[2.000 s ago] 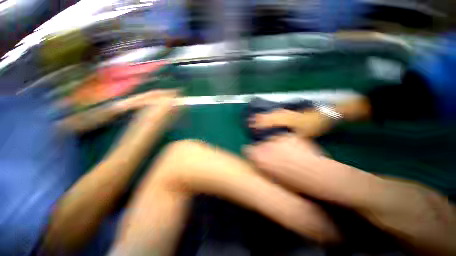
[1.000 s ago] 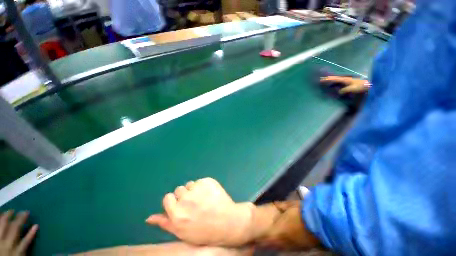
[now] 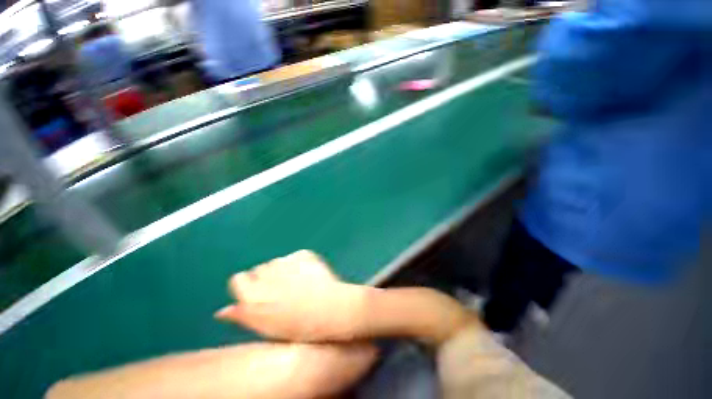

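My right hand (image 3: 289, 296) lies over the near edge of the green line bench (image 3: 312, 203), its fingers curled in and its thumb towards the lower left. Nothing shows in it. The forearm runs right to a pale sleeve. My left arm crosses the bottom of the picture below it. My left hand (image 3: 339, 362) seems to be beneath the right forearm, blurred, its fingers not distinguishable.
A person in a blue garment (image 3: 624, 156) is close on the right. A grey upright post (image 3: 70, 210) stands at left on the white strip (image 3: 273, 173). A pink item (image 3: 418, 84) and a pale brown board (image 3: 300, 72) lie farther back. More people are behind.
The view has shifted and blurred. The neighbour's hand by the dark lump and the fingers at the lower left no longer show. My right hand remains curled.
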